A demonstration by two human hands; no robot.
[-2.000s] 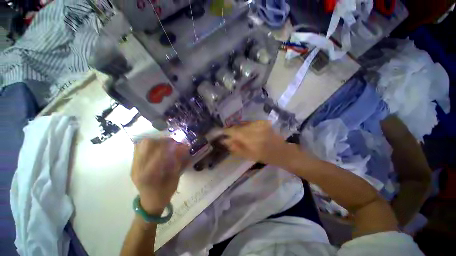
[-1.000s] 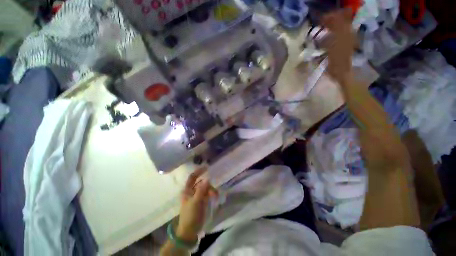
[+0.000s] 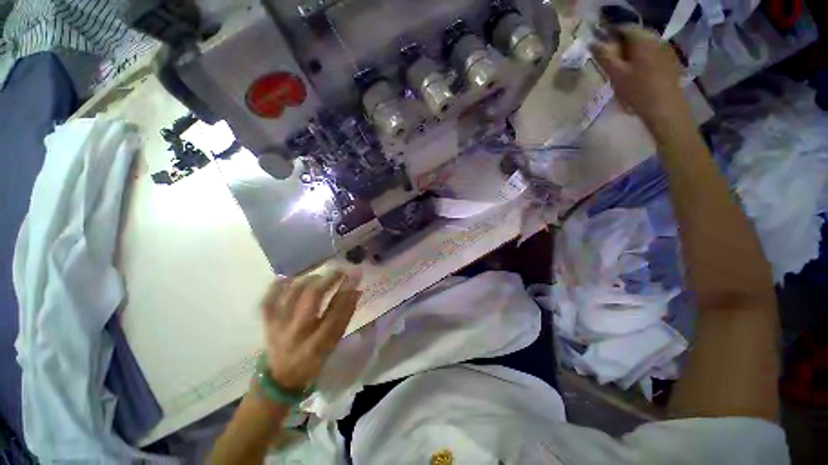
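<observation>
The overlock machine [image 3: 418, 109] fills the upper middle, its lamp glaring at the needle area. My left hand [image 3: 304, 322] is at the table's front edge below the needles, fingers bent around a bit of pale cloth. White cloth [image 3: 436, 331] hangs from there over my lap. My right hand [image 3: 635, 73] reaches out to the upper right, beside the white strips [image 3: 717, 27]; its fingers are blurred, and whether they hold anything cannot be told. A white strip [image 3: 468, 207] lies at the right of the needle area.
Long white pieces [image 3: 68, 281] drape over the left table edge, above blue-grey cloth [image 3: 132, 381]. White and blue cloth [image 3: 617, 291] is heaped in a box at the right. Thread waste [image 3: 540, 195] hangs at the table's right front edge. Striped cloth [image 3: 82, 27] lies behind.
Both hands were at the needle area. My right hand has moved out to the upper right; my left hand has dropped to the table's front edge. The view has shifted closer to the machine.
</observation>
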